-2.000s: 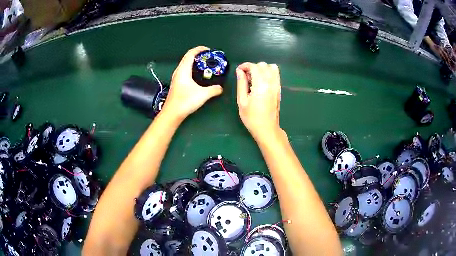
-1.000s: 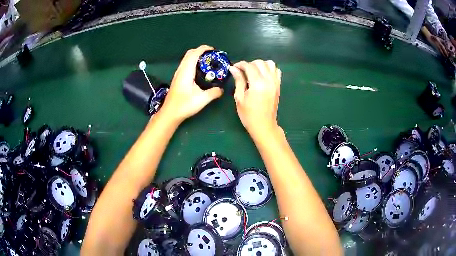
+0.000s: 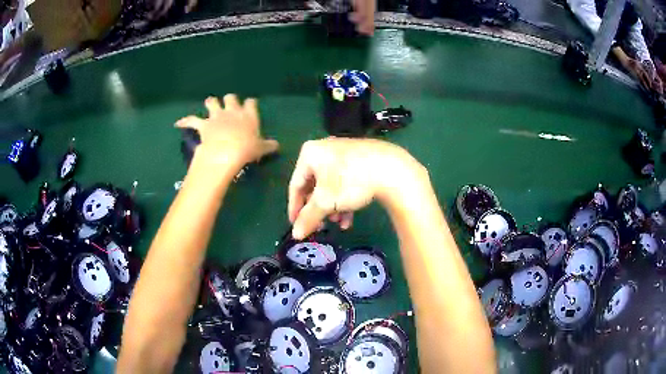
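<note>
A black housing [image 3: 347, 109] stands upright on the green belt, its blue circuit board on top. A red lead runs from it to a base cover [image 3: 392, 117] on its right. My left hand [image 3: 228, 133] is spread over another black housing [image 3: 190, 140], mostly hidden beneath it. My right hand [image 3: 339, 182] is bent down, fingertips at the back edge of a pale-faced base cover [image 3: 312, 253] in the middle heap. Whether it grips the cover or its lead cannot be told.
More base covers are heaped at the left [image 3: 93, 276] and right [image 3: 573, 299]. A housing [image 3: 24, 152] is at the far left, another [image 3: 641, 152] at the far right. Beyond the metal rail [image 3: 219, 23], another person's hand [image 3: 363, 16] is at a dark object.
The housing my left hand held now stands on the belt with a cover wired beside it. My left hand has moved left over the lying housing; my right hand has come down to the middle heap.
</note>
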